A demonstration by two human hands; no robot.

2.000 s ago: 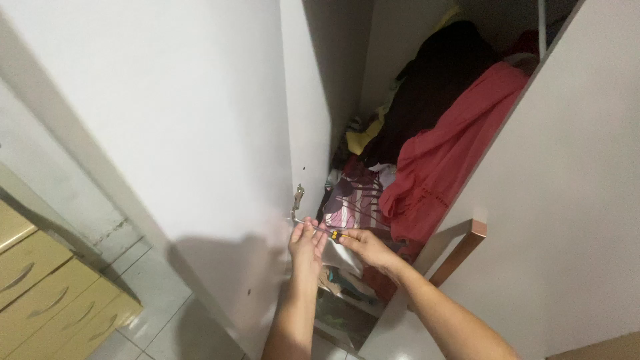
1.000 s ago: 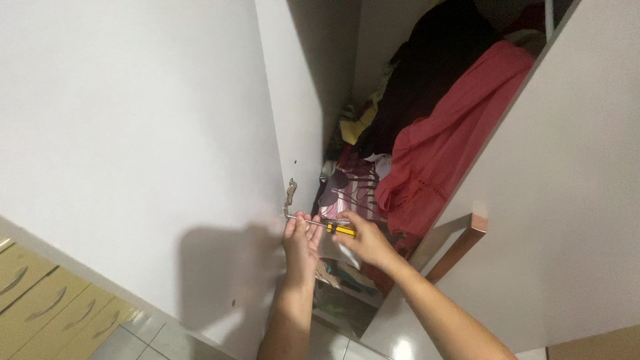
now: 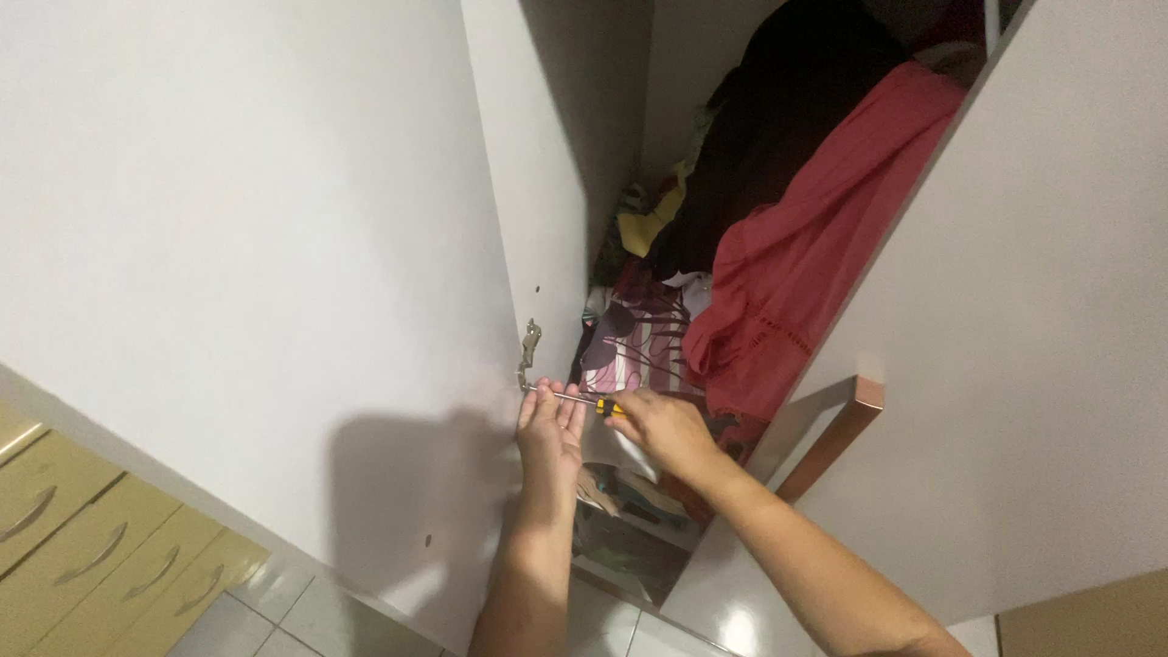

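Note:
My right hand is closed around the yellow and black handle of a screwdriver. Its thin metal shaft points left, and the tip is at the lower end of a metal cabinet hinge on the white cabinet panel. The fingers of my left hand are around the shaft close to the tip, palm up. Whether the tip sits in a screw is too small to tell. A small dark hole shows in the panel above the hinge.
A large white door fills the left. Behind my hands, the cabinet holds a red garment, dark cloth and patterned fabric. Another door with a copper-coloured handle is at right. Yellowish drawers stand lower left above floor tiles.
The screwdriver's yellow handle, largely covered by my right hand two seconds ago, showed more one second ago and is again mostly covered. Both hands stay beside the hinge. The view has shifted somewhat.

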